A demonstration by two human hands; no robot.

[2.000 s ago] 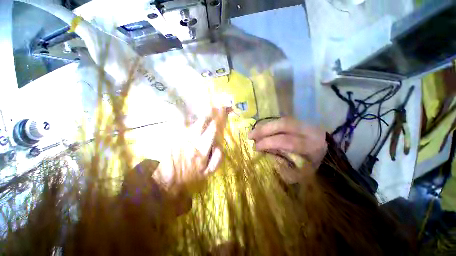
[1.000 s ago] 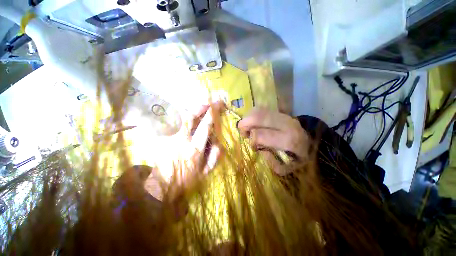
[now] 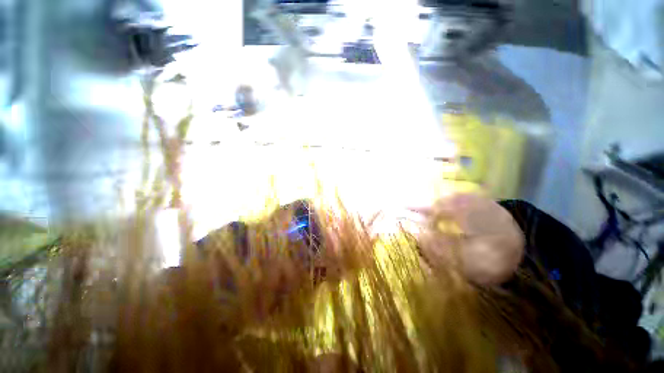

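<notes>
The yellow fabric panel [image 3: 389,273] shows in streaks behind loose hair at the lower middle. My right hand [image 3: 477,237] is blurred, with its fingers curled at the panel's upper right; what it holds cannot be made out. My left hand [image 3: 378,222] is mostly washed out by glare and covered by hair; a dark sleeve shows to its left. The yellow plate [image 3: 477,149] lies beyond my right hand, partly under glare. The brown strip cannot be made out.
The sewing machine's metal parts [image 3: 364,47] are blurred at the top, above a glaring white bed. Black cords [image 3: 608,211] lie on the white side table at the right. Loose hair covers the lower part of the view.
The view has swung left and blurred, so the hands, plate and cords stand further right. The glare has spread, and my left fingers are harder to see.
</notes>
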